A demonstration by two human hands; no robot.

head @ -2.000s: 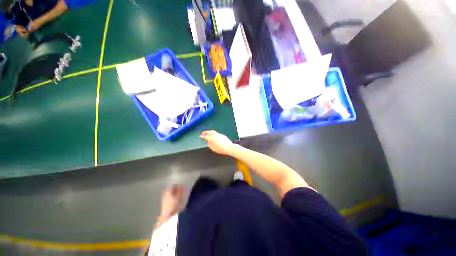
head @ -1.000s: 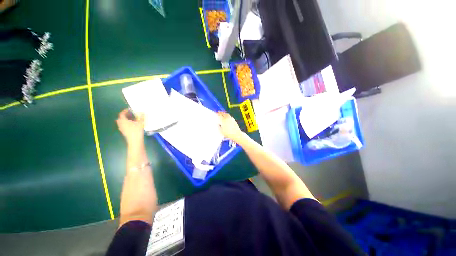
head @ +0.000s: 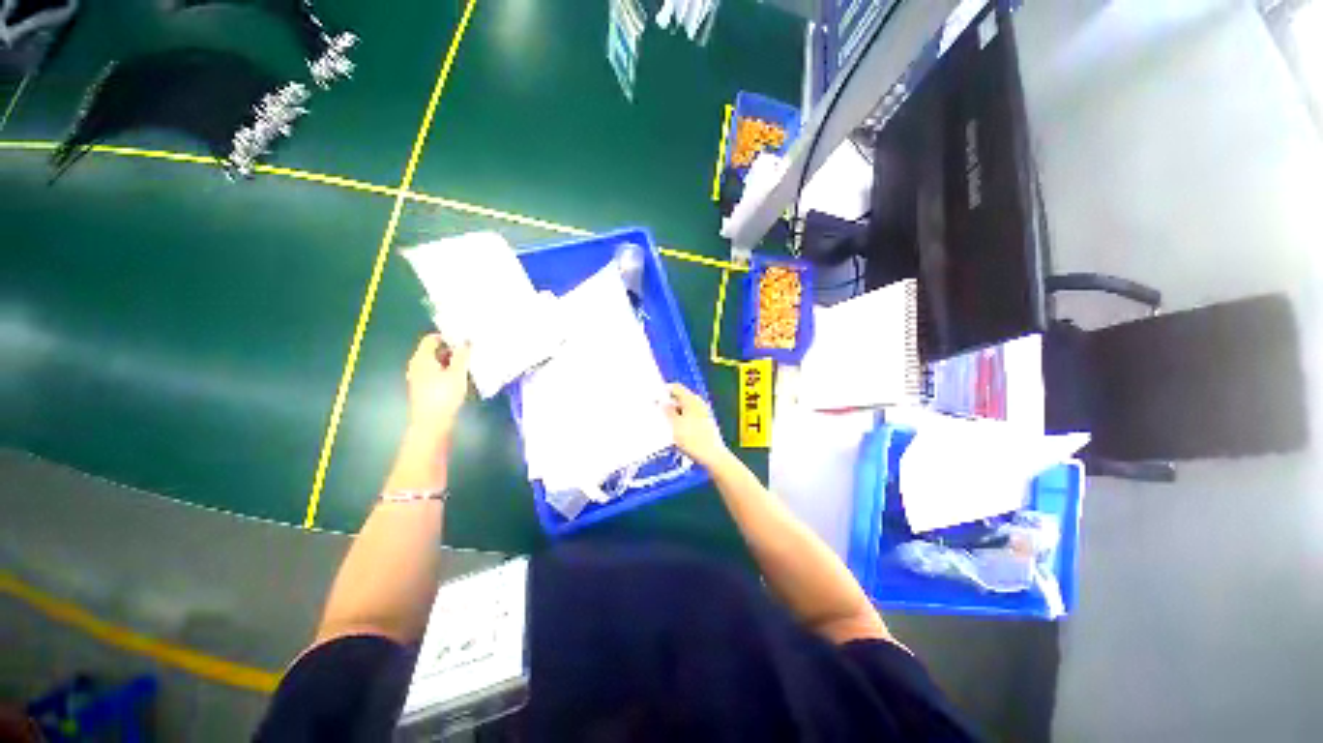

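Note:
A shallow blue tray (head: pixel 665 312) stands on the green table in front of me. White paper sheets (head: pixel 602 392) lie over it, with white parts and thin leads at its near end and a clear bagged item at its far end. A second stack of white paper (head: pixel 486 298) overlaps the tray's left side. My left hand (head: pixel 440 380) holds that stack at its lower left edge. My right hand (head: pixel 692 424) is at the right edge of the sheets in the tray, thumb and fingers on the edge.
Small blue bins of orange-tan pieces (head: pixel 779 308), a yellow label (head: pixel 756 405), a spiral notebook (head: pixel 863 349) and a black monitor (head: pixel 965 189) are to the right. A second blue tray (head: pixel 866 544) holds papers and clear bags. Black harnesses with white ends (head: pixel 276 124) lie far left.
The view has shifted, so the table things sit further right and the tray looks more upright. Both hands remain at the papers, and the left stack is turned and lies nearer the tray sheets.

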